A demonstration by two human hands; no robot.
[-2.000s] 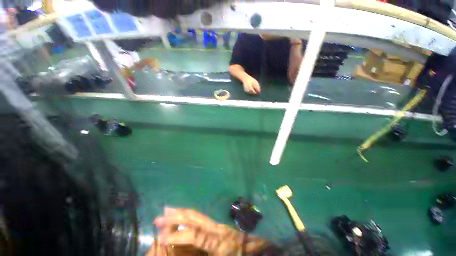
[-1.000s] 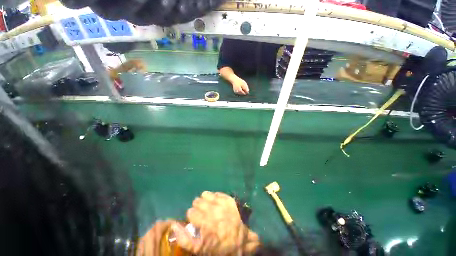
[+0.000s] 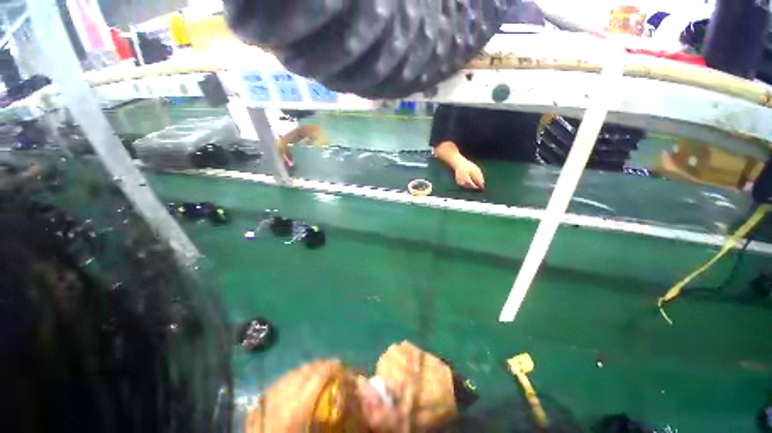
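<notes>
My left hand [image 3: 296, 399] and my right hand [image 3: 416, 385] are close together at the bottom edge, blurred and partly cut off. Something orange shows at my left hand and a small pale spot lies between the hands; what they hold cannot be made out. A dark unit [image 3: 463, 387] shows partly behind my right hand. The mallet [image 3: 523, 369], with a cream-yellow head, lies to the right of my hands. A round black unit with a silvery face [image 3: 256, 334] lies on the green surface above and left of my left hand.
Dark units with leads [image 3: 298, 230] lie farther back at left. A pale rail [image 3: 474, 205] crosses behind, with a tape roll [image 3: 420, 188] beyond it. A white strip [image 3: 554, 211] slants down, and a yellow cord [image 3: 711, 266] hangs right. Another person's hand [image 3: 468, 173] is across the line.
The view has swung left, so the mallet and strip sit farther right. The round silvery-faced unit at left now shows. My hands remain close together, lower in the picture than one second ago.
</notes>
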